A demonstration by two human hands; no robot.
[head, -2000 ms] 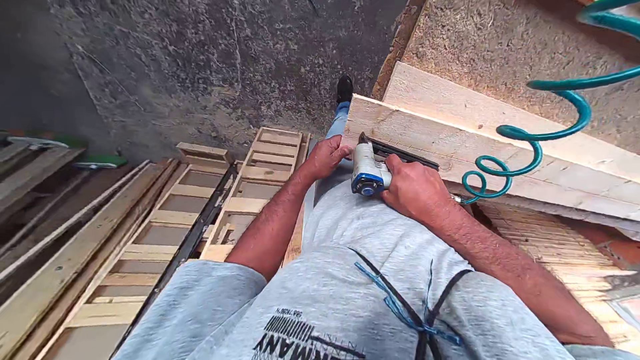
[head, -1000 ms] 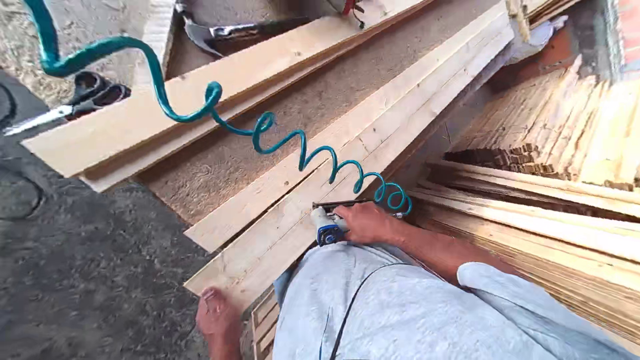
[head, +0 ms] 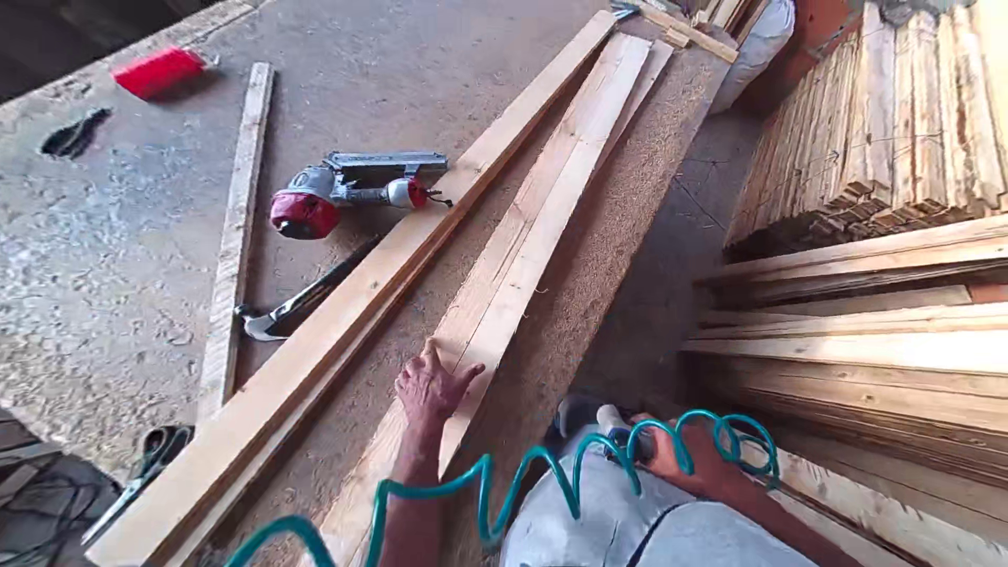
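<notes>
My left hand point(head: 433, 386) lies with fingers spread on a pair of long pine boards point(head: 543, 220) set side by side on the worktable point(head: 602, 291). Beside my lap, my right hand point(head: 683, 457) is closed around the handle of a pneumatic nailer point(head: 622, 437), partly hidden by the coiled teal air hose point(head: 543, 461) that crosses in front of it. Another long board pair point(head: 370, 287) runs roughly parallel, left of the boards under my left hand.
A second nailer point(head: 346, 193), a claw hammer point(head: 299, 303), a narrow wood strip point(head: 236, 236), shears point(head: 142, 472) and a red object point(head: 161, 72) lie on the left. Stacked lumber point(head: 866, 346) and bundled slats point(head: 874, 126) stand right.
My left hand has moved from the near end of the boards to farther along their top. The right hand with the nailer has come away from the boards toward my lap. The view has shifted greatly.
</notes>
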